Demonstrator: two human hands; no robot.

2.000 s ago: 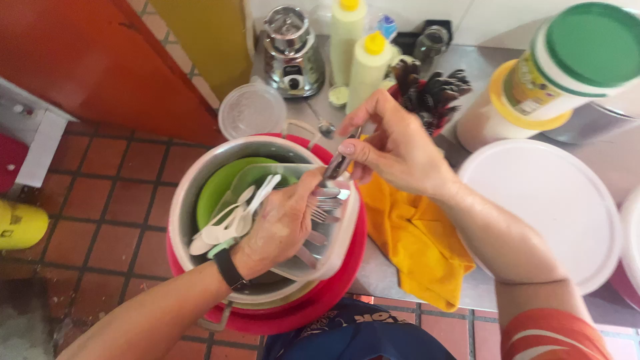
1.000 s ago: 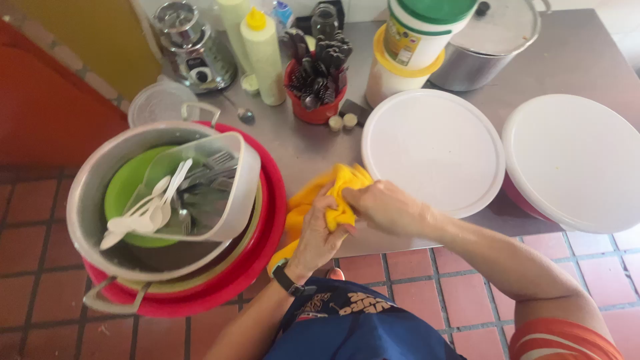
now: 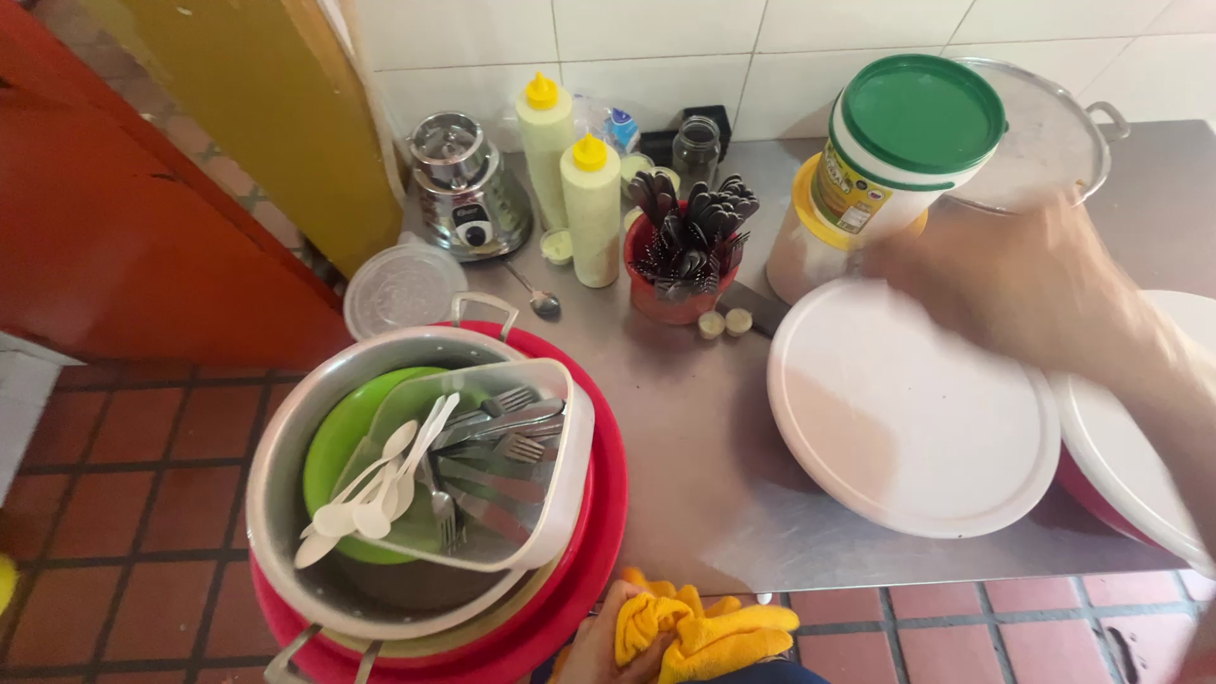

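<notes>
My left hand (image 3: 617, 636) holds a bunched yellow cloth (image 3: 727, 632) at the bottom edge of the view, by the table's front edge. My right hand (image 3: 997, 275), blurred, is over the white round lid (image 3: 912, 418), close to the green-lidded tub (image 3: 921, 114); whether it touches or holds anything cannot be told. To the left, a clear plastic container (image 3: 575, 456) with metal forks and knives rests tilted in a metal pot (image 3: 275, 475), over a green bowl (image 3: 332, 427). White plastic spoons (image 3: 380, 503) lie across its near side.
A red cup (image 3: 670, 309) of dark-looking cutlery stands mid-table, beside squeeze bottles (image 3: 594, 218) and a blender base (image 3: 470, 199). A metal spoon (image 3: 543, 302) and two small cups (image 3: 724, 324) lie nearby. Behind the tub is a large lidded pot (image 3: 1035, 133); another white lid (image 3: 1140, 427) is at right.
Both hands were over the cutlery container, then together on the yellow cloth on the table's front side. Now my right hand has left the cloth and moved up and right; the left keeps it.
</notes>
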